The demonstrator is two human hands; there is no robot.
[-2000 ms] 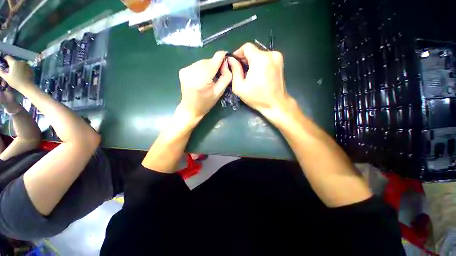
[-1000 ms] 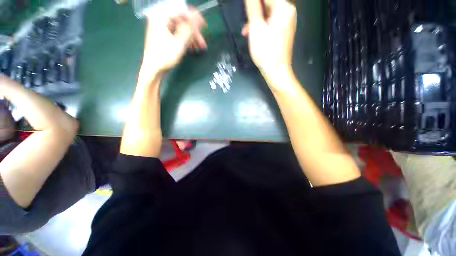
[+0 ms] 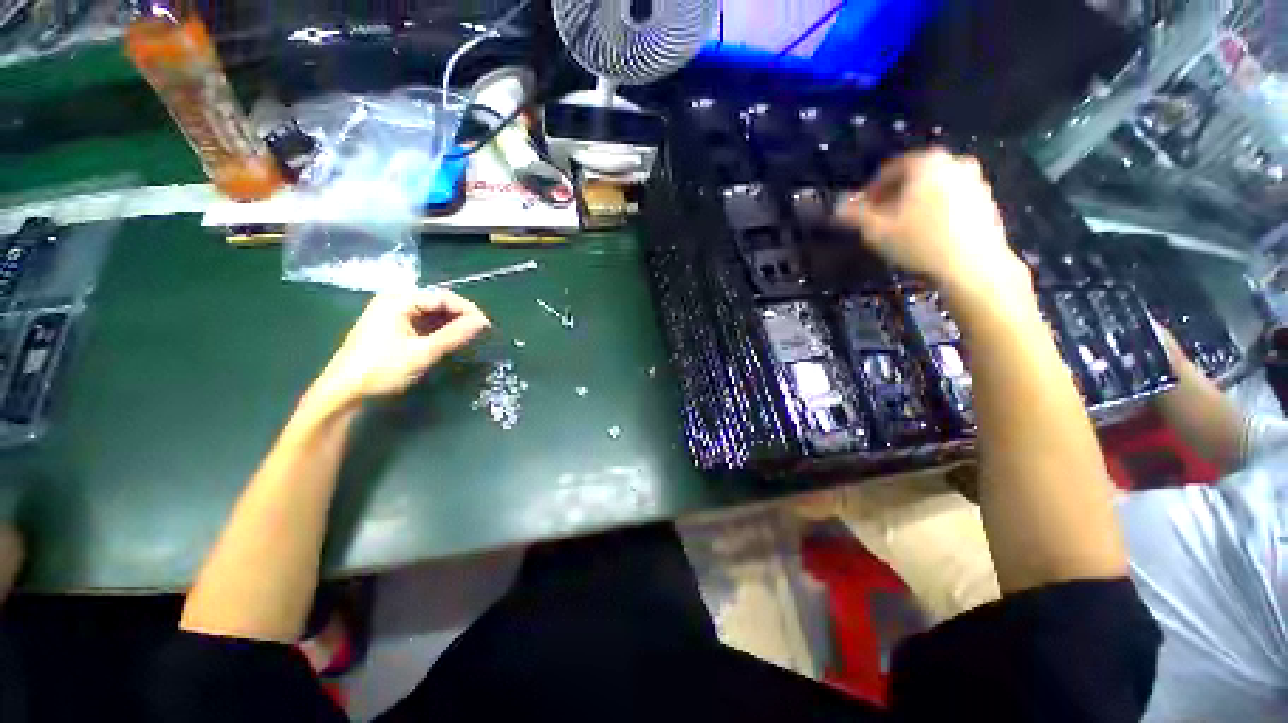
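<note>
My right hand is over the stacked black blister trays at the right, fingers bent down at the upper pockets; whether it holds a housing is hidden by the fingers and blur. Phone housings, black with silvery areas, lie in the top tray's pockets. My left hand is above the green bench, thumb and fingers curved apart, nothing seen in it. A loose pile of tiny clear-whitish fittings lies to its right. Thin silvery tweezers lie above the pile.
A metal rod lies before a clear plastic bag. An orange bottle, blue roll and desk fan stand at the back. A tray with dark phones is at the left. Another person's arm reaches in at the right.
The view has swung right and up. My hands were together on a dark part, then separated; my right hand has moved over the trays, my left stays over the bench.
</note>
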